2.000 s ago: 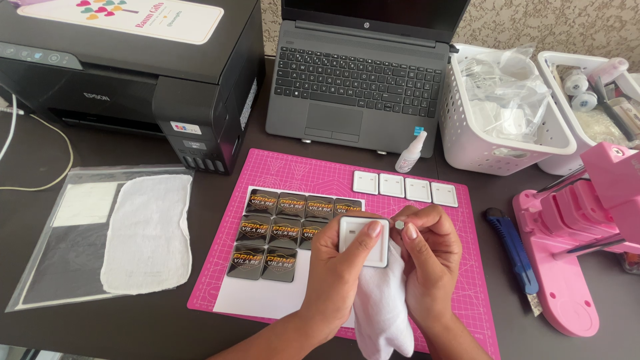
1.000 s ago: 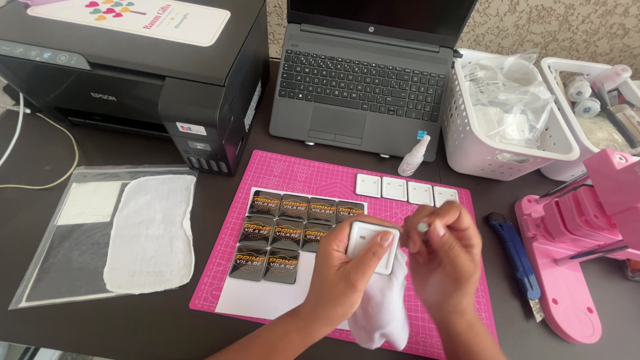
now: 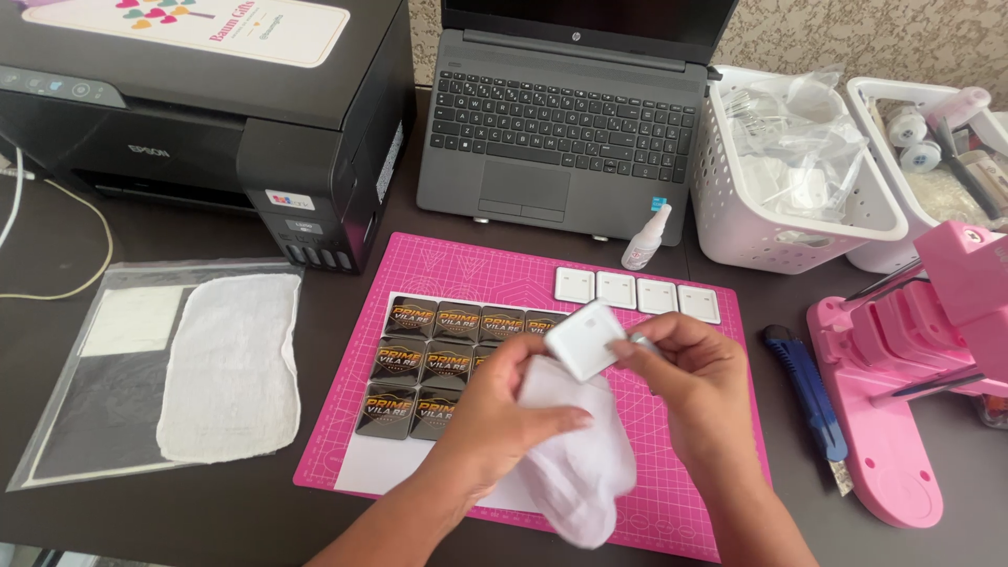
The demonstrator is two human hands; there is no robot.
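My left hand (image 3: pixel 516 417) holds a white cloth (image 3: pixel 579 465), which hangs down over the pink cutting mat (image 3: pixel 669 504). Just above that hand, a white square plastic backing piece (image 3: pixel 584 340) is tilted, its lower right edge touched by my right hand (image 3: pixel 693 374). Between the right thumb and forefinger is a small roundish object (image 3: pixel 647 344), partly hidden and blurred. Several dark square printed pieces (image 3: pixel 405 362) lie in rows on a white sheet (image 3: pixel 378 465) on the mat. Several white square backings (image 3: pixel 616 290) form a row near its top edge.
Behind the mat stand a laptop (image 3: pixel 551 126) and a small dropper bottle (image 3: pixel 646 239). A printer (image 3: pixel 181 118) and a folded white cloth on a plastic sleeve (image 3: pixel 232 366) are left. Right are white baskets (image 3: pixel 795 236), a blue utility knife (image 3: pixel 807 394) and a pink press (image 3: pixel 898 465).
The square backing has turned to a tilt, and my left thumb has come off its face. My right fingers now touch the backing's edge.
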